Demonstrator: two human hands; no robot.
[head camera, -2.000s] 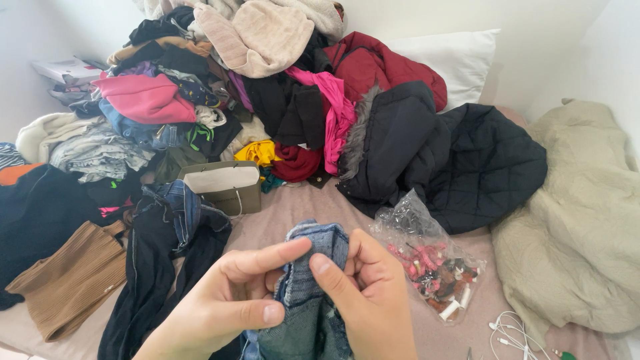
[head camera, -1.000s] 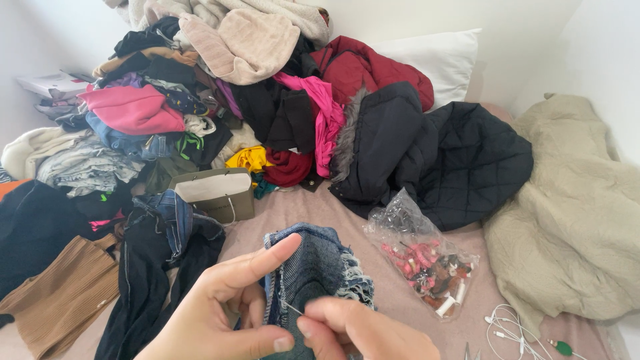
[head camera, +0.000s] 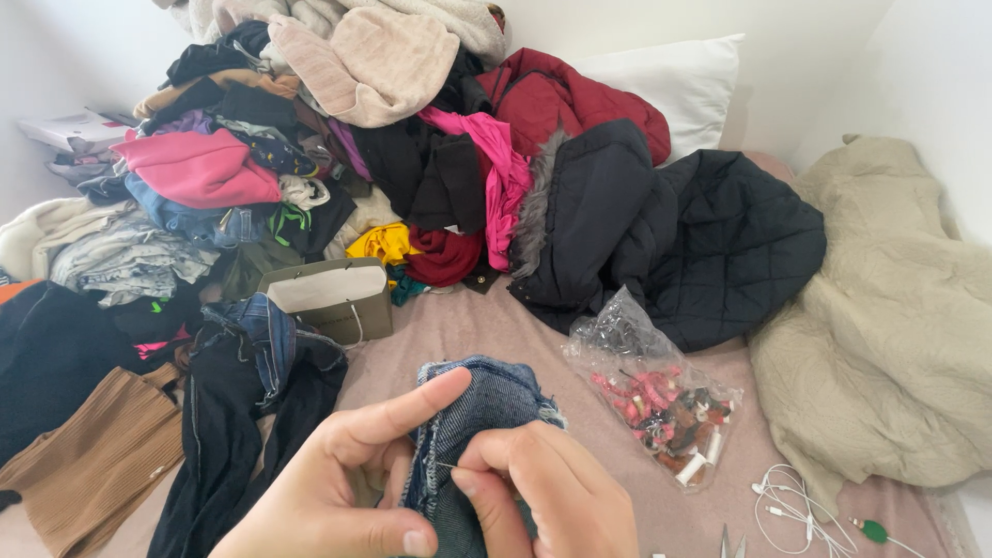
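Observation:
A piece of blue denim (head camera: 484, 395) with frayed edges is held up at the lower middle. My left hand (head camera: 349, 473) grips its left side, the index finger stretched along the top edge and the thumb below. At the denim's seam, my right hand (head camera: 535, 480) pinches a thin sewing needle (head camera: 445, 465) between thumb and index finger, its tip pointing left at the seam. Whether the needle is through the cloth cannot be told. Any thread is too fine to see.
Right of my hands lie a clear plastic bag (head camera: 620, 341) with thread spools, white earphones (head camera: 806, 511) and scissor tips (head camera: 732, 542). Behind are a paper bag (head camera: 333, 310), a clothes heap (head camera: 201, 170) and a black padded jacket (head camera: 736, 240). Dark trousers (head camera: 225, 426) lie left.
Two seconds ago both hands held the denim's top edge. My right hand has since moved down to the seam, where the needle now shows in its fingers. My left hand stays on the denim.

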